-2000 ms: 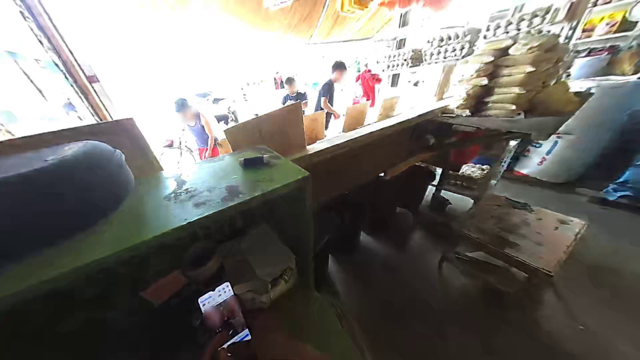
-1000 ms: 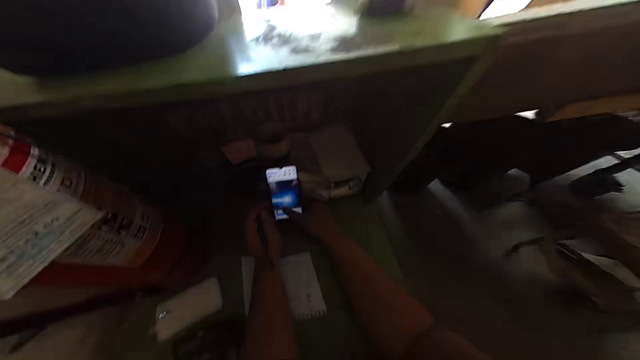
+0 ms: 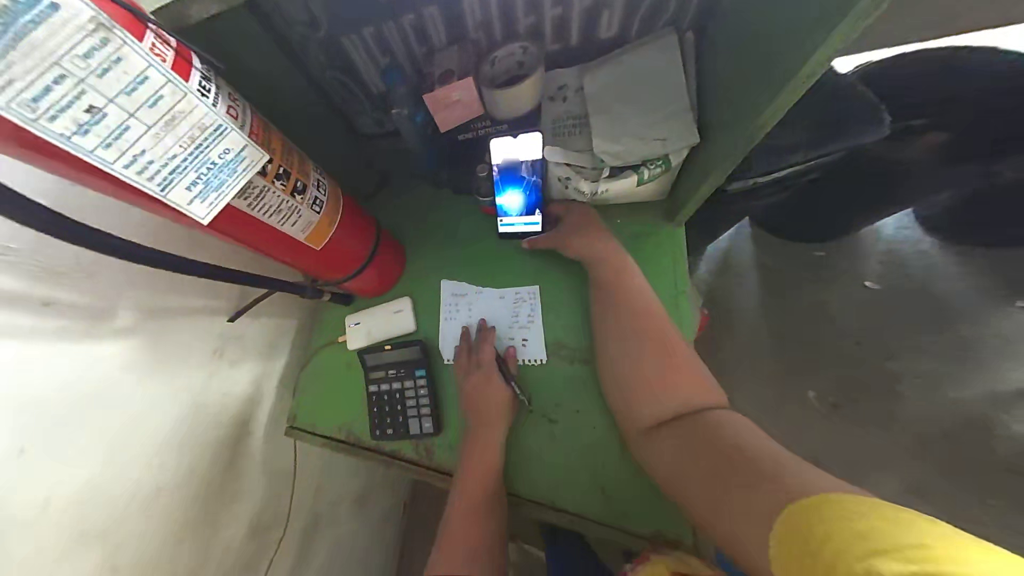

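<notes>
My left hand lies on the lower part of a torn, handwritten sheet of paper, with a dark pen held by the thumb. Its fingertips rest on the sheet. Up and to the right, my right hand is at the lower right edge of a lit smartphone, which stands leaning at the back of the green shelf; part of the fingers is hidden behind it. Left of the sheet are a black calculator and a white power bank with a cable plugged in.
A red fire extinguisher with a paper tag stands at the left. Behind the phone are a tape roll, a pink note and a crumpled plastic package. Dark tires lie beyond the right panel.
The view has swung down to the green shelf. A second ago both hands were at the lit phone; now my left hand is down on the paper and my right hand remains by the phone.
</notes>
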